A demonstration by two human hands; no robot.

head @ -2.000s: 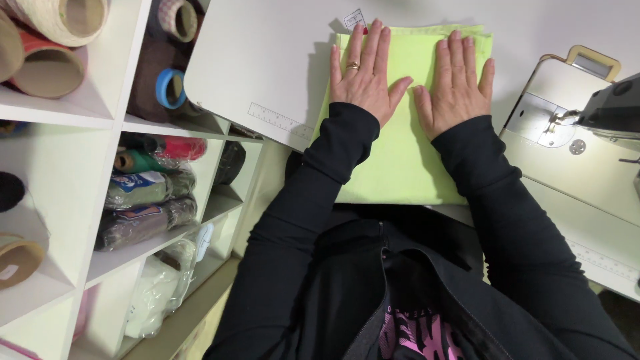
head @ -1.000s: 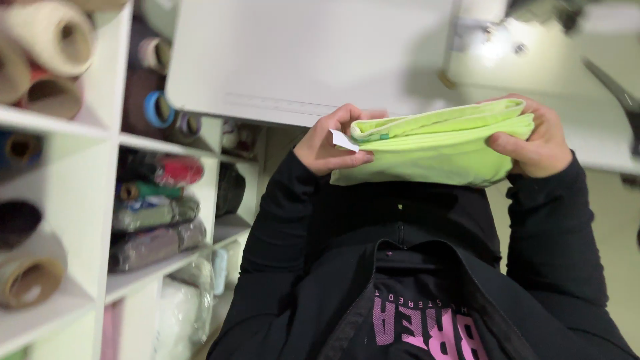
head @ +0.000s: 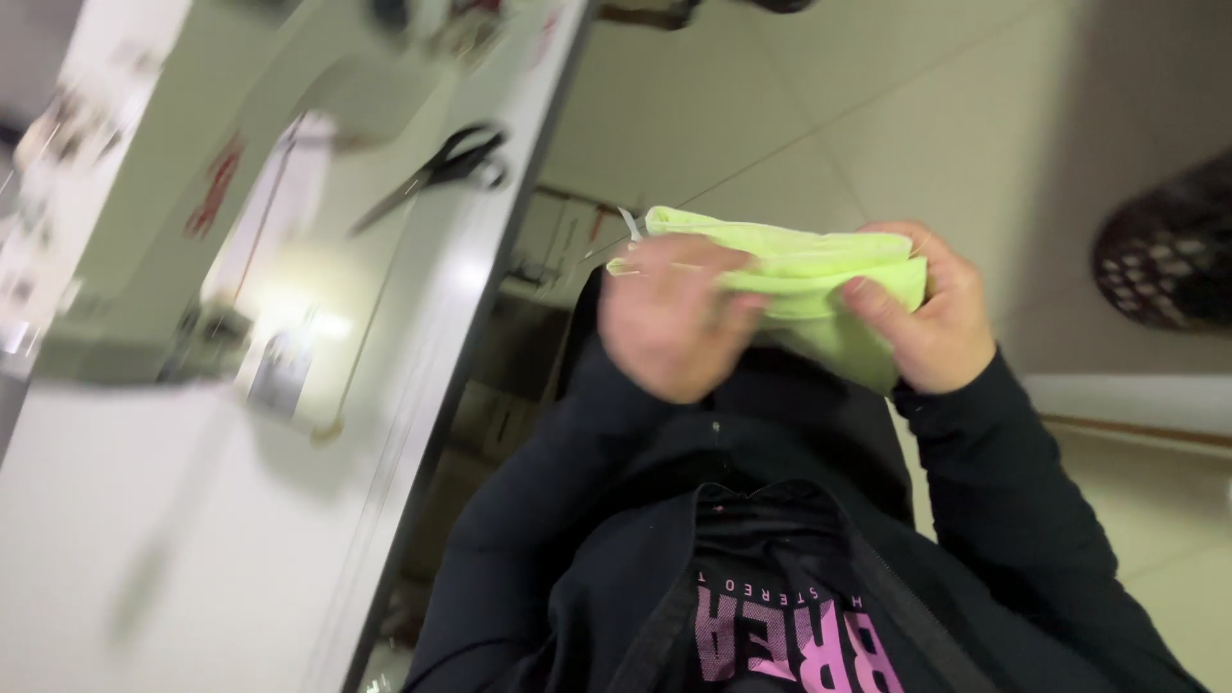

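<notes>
A folded piece of lime-green fabric (head: 799,260) is held above my lap, its layered folds facing up and a small white tag at its left end. My left hand (head: 674,318), blurred, grips the left part of the fabric from the near side. At the fabric's right end my right hand (head: 934,308) holds on, with the thumb on the near face and the fingers behind. The lower part of the fabric hangs in shadow between both hands.
To the left stands a sewing machine (head: 144,221) with its lamp lit over the needle area. Black-handled scissors (head: 448,173) lie on the white table (head: 173,539) near its edge. Tiled floor (head: 712,106) extends beyond the fabric, and a dark patterned object (head: 1169,250) is at the far right.
The fabric lay flat on the table under both hands two seconds ago; it was then lifted and is now held off the table. The view has swung right, away from the shelves.
</notes>
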